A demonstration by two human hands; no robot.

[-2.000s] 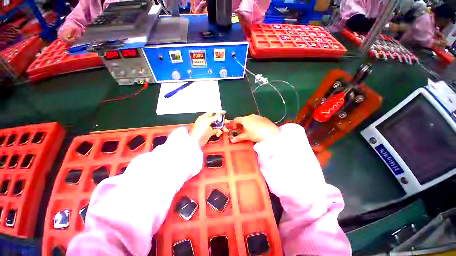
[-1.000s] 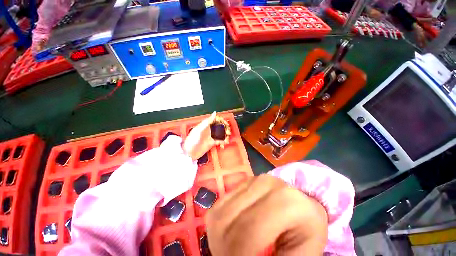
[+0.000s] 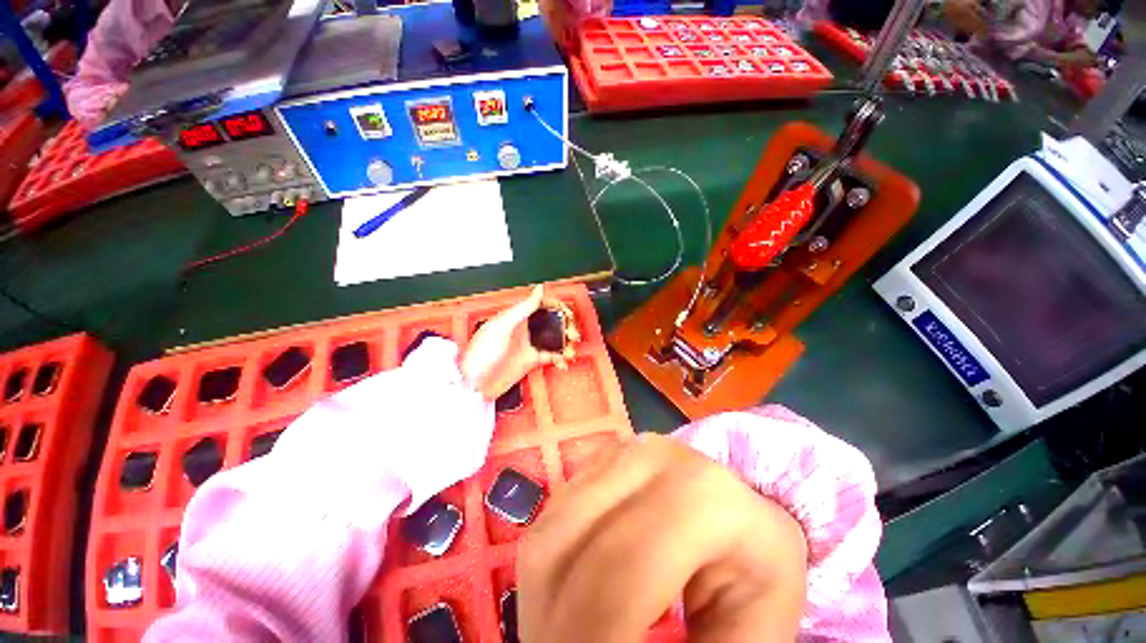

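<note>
My left hand [image 3: 509, 348] holds a square black watch body [image 3: 548, 329] over the top right part of the orange-red parts tray [image 3: 270, 320]. My right hand [image 3: 660, 534] is large and close to the camera, over the tray's right side, with its fingers curled. Its fingertips are hidden, so I cannot tell what it holds. More watch bodies lie in the tray pockets, most with black faces up; one at the lower left is silver-white.
The press fixture [image 3: 754, 283] with its red handle [image 3: 773, 229] stands right of the tray. A monitor [image 3: 1031, 283] is at far right. Behind are a blue control box [image 3: 427, 136], power supply [image 3: 251, 163], paper [image 3: 434, 239] and pen [image 3: 390, 214]. People's sleeves show across the bench.
Since two seconds ago, my right hand has left my left hand and come close to the camera. The view has shifted. Over the last second both hands have barely moved.
</note>
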